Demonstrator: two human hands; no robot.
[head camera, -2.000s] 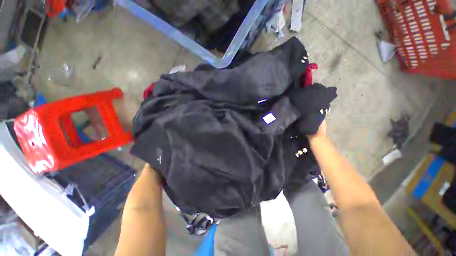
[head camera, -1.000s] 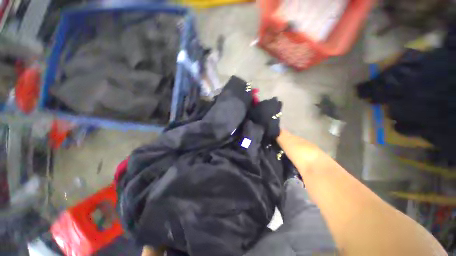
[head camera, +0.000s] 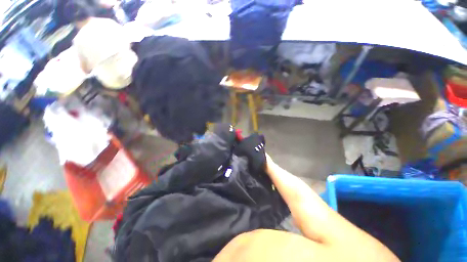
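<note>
A black garment bundle (head camera: 189, 210) fills the lower middle of the view, with a small white label and small white marks near its upper right edge. A bit of red shows at its left side and top. My right arm reaches in from the lower right, and my right hand (head camera: 269, 165) holds the bundle's right side, its fingers hidden by the cloth. My left hand is not in view; the bundle covers that side.
A blue plastic bin (head camera: 399, 185) with dark contents stands at the lower right. A red plastic crate (head camera: 84, 197) holding white material is at the left. Dark cloth (head camera: 176, 87) hangs or is heaped beyond the bundle. A white table (head camera: 358, 23) and a wooden stool (head camera: 245, 97) are further ahead.
The view has swung round to the right. The blue basket of dark garments and the red stool have left the picture; the blue bin and white table have come in. The bundle is still held.
</note>
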